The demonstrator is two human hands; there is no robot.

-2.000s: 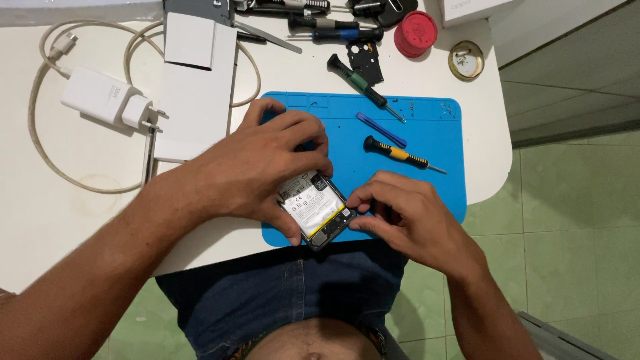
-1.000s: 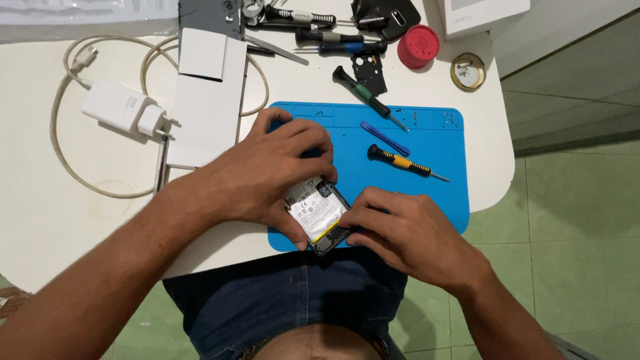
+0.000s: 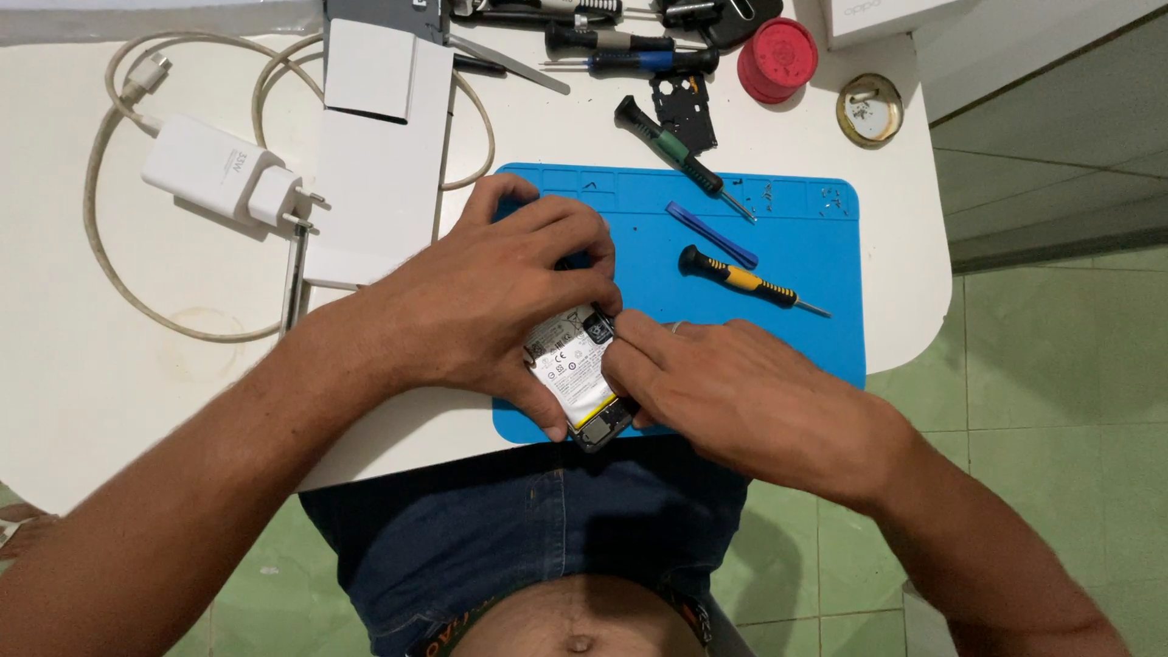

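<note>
An opened smartphone (image 3: 605, 427) lies tilted at the front edge of a blue silicone repair mat (image 3: 639, 265), its white battery (image 3: 575, 374) showing. My left hand (image 3: 497, 292) grips the phone, thumb on its lower left side and fingers curled over its upper end. Along the phone's right side, the fingertips of my right hand (image 3: 721, 383) are pinched together near the battery's upper right corner; whether they hold anything small is hidden. On the mat lie a yellow-and-black screwdriver (image 3: 753, 281), a blue plastic pry tool (image 3: 712, 235), and the tip of a green-and-black screwdriver (image 3: 675, 151).
Several screwdrivers (image 3: 652, 61), metal tweezers (image 3: 511, 64), a black phone part (image 3: 684, 114), a red round container (image 3: 777, 60) and a lid with screws (image 3: 870, 109) lie beyond the mat. To the left are a white charger (image 3: 214, 173), its cable and a white box (image 3: 374, 192).
My right hand has moved up along the phone's right side, from near its lower end toward the battery's upper corner. My left hand keeps its hold on the phone.
</note>
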